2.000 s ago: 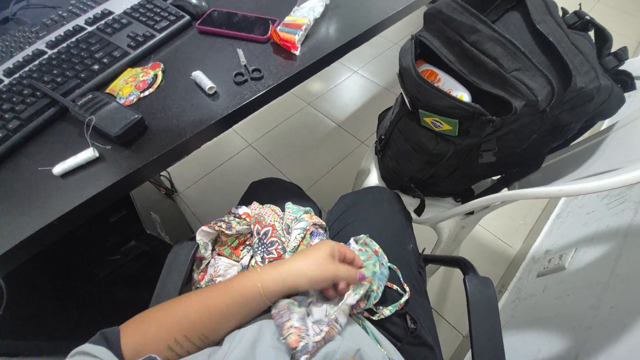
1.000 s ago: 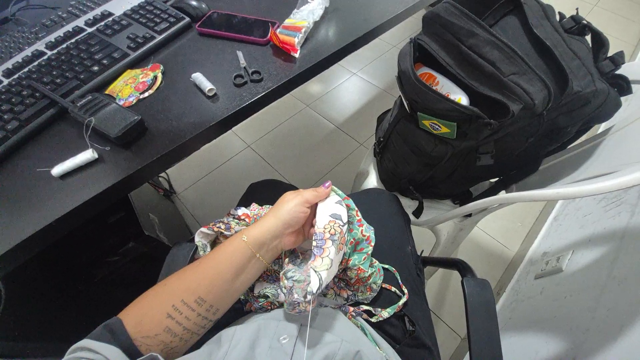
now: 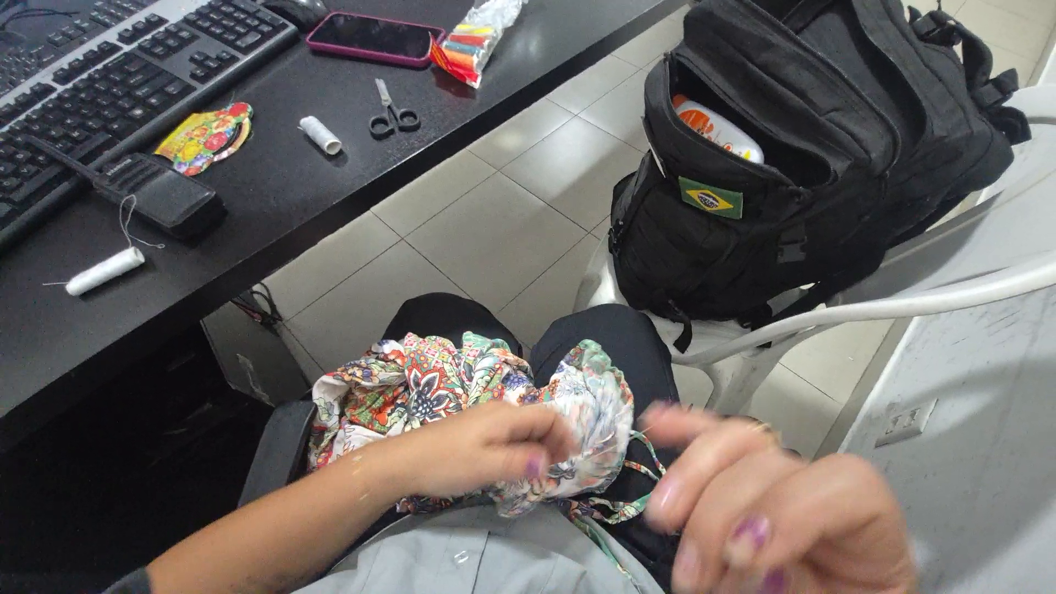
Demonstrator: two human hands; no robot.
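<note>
A bunched floral-print cloth [image 3: 429,379] with thin fabric ties [image 3: 631,503] lies across my lap. Over its right part is my left hand [image 3: 503,450], fingers curled and blurred at the cloth's edge; the hand appears to hold the fabric, though the grip is partly hidden. My right hand [image 3: 784,503] is raised close to the camera at the lower right, apart from the cloth. Its fingers are bent and blurred, and whether a needle or thread is between them cannot be made out.
The black desk holds a keyboard [image 3: 140,91], a handheld radio [image 3: 161,194], white thread spools [image 3: 106,271], small scissors [image 3: 393,111], a phone [image 3: 371,37], a colorful printed piece [image 3: 206,139] and a plastic packet [image 3: 478,41]. A black backpack [image 3: 742,239] sits on a white plastic chair [image 3: 891,309] at the right.
My right hand has come into clear view at the lower right. My left hand has lowered, and the cloth it held up one second ago now lies flatter on my lap.
</note>
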